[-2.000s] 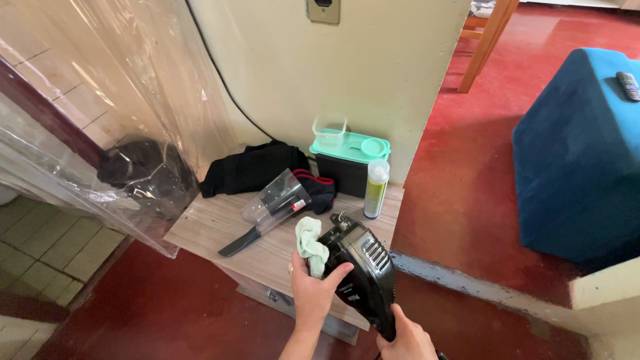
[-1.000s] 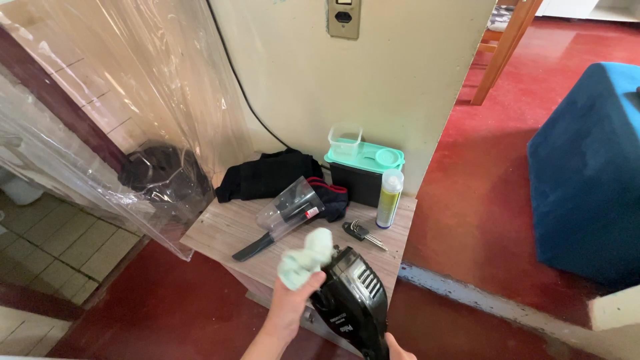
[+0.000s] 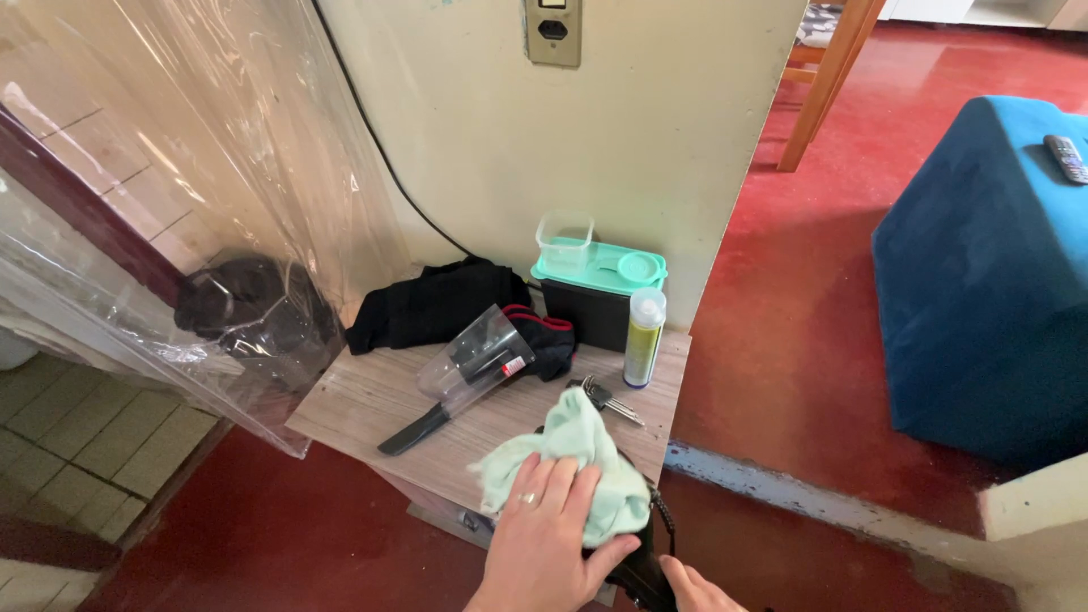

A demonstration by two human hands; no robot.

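Observation:
My left hand (image 3: 548, 535), with a ring on one finger, presses a pale green cloth (image 3: 586, 476) over a black handheld vacuum cleaner's body (image 3: 642, 574). The cloth hides most of the body. At the bottom edge my right hand (image 3: 697, 586) grips the lower end of the body, only partly in view. Beyond the cloth, on the small wooden cabinet (image 3: 357, 399), lie a clear plastic dust cup with a black nozzle (image 3: 476, 353), a set of hex keys (image 3: 608, 398) and dark fabric with red trim (image 3: 552, 340). A spray can (image 3: 644, 340) stands at the right edge.
Black cloth (image 3: 442, 306) and a dark box with a turquoise lid (image 3: 595, 263) sit by the wall. A clear container (image 3: 564, 242) rests on that lid. Left hangs a clear plastic curtain (image 3: 280, 127) before a black bin (image 3: 255, 314). Right stands a blue upholstered seat (image 3: 977, 297).
My left hand has spread the cloth over the vacuum body, whose vents showed earlier. The hex keys, largely hidden two seconds ago, show now.

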